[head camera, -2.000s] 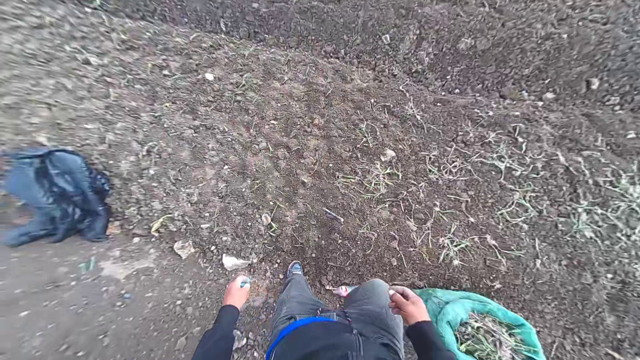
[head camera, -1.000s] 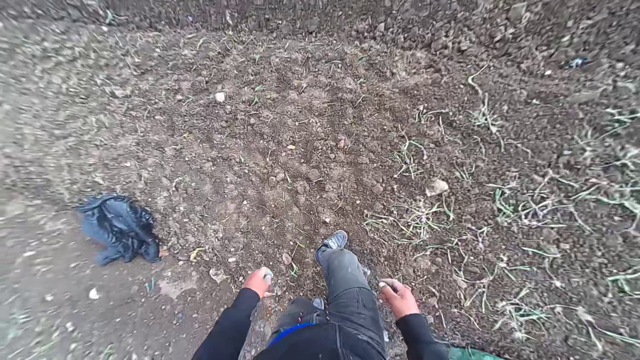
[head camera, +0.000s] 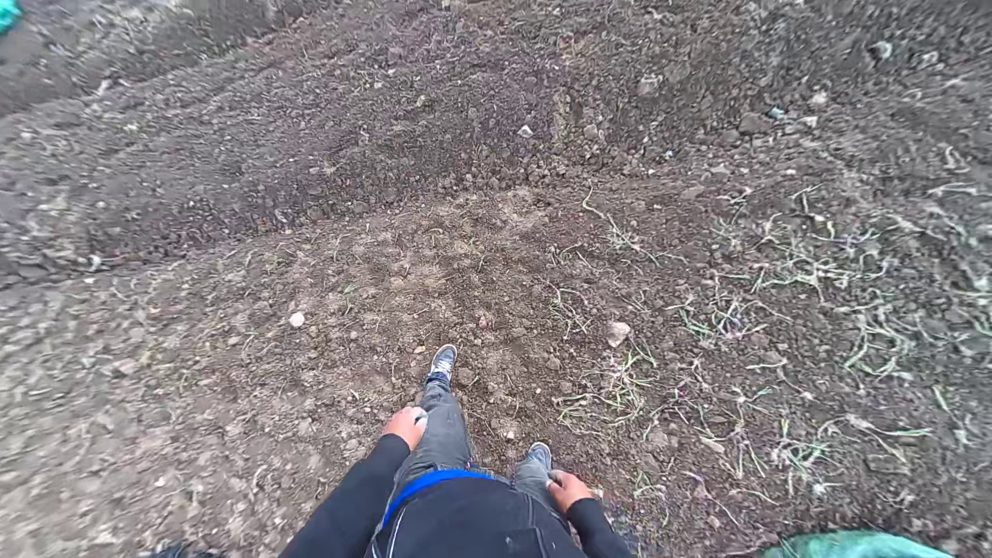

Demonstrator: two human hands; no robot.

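My left hand (head camera: 406, 426) hangs beside my left thigh, its fingers curled; something small and pale shows at the fingertips, too small to name. By my right knee is my right hand (head camera: 568, 490), also curled, and whether it holds anything cannot be made out. Grey trousers (head camera: 446, 434) and sneakers (head camera: 443, 361) show between the hands, the left foot forward. Uprooted green plants with thin leaves (head camera: 620, 391) lie scattered on the soil to the right.
A green mesh sack (head camera: 852, 545) is cut off by the lower right edge. Pale stones (head camera: 618, 334) dot the rough soil (head camera: 496, 310). A dark plastic bag (head camera: 182, 550) just shows at the bottom left. Something green (head camera: 8, 14) is at the top left corner.
I have stepped forward over the soil. The dark bag and the green sack now sit at the lower frame edge, mostly out of view. The left foot is now in front.
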